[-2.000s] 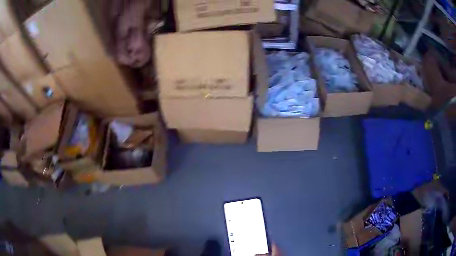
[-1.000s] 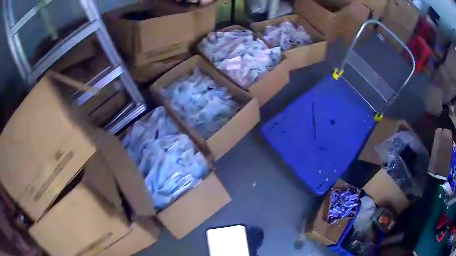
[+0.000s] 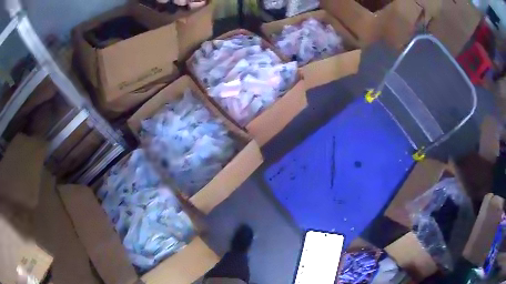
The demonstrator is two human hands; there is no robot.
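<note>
A smartphone [image 3: 320, 258] with a black edge and a blank-looking white screen stands upright at the bottom, right of centre. No hand shows around it; its lower end is cut off by the picture's edge. Neither of my hands is in view. In front are several open cartons of bagged items: bluish packets [image 3: 147, 222] at the lower left, bluish packets [image 3: 191, 147] behind them, pinkish-white packets [image 3: 241, 77] further back, and a smaller carton of pale packets [image 3: 310, 41] at the top.
A blue platform trolley [image 3: 333, 166] with a metal handle lies right of the cartons. An aluminium ladder [image 3: 66, 91] stands at the left. A carton of blue-purple pieces [image 3: 359, 267] and a carton with a clear liner bag [image 3: 438, 213] are lower right. A red stool [image 3: 476, 62] is behind.
The view has turned right and moved closer to the packet cartons and trolley. The phone has shifted right in the picture. A dark foot and leg now show at the bottom.
</note>
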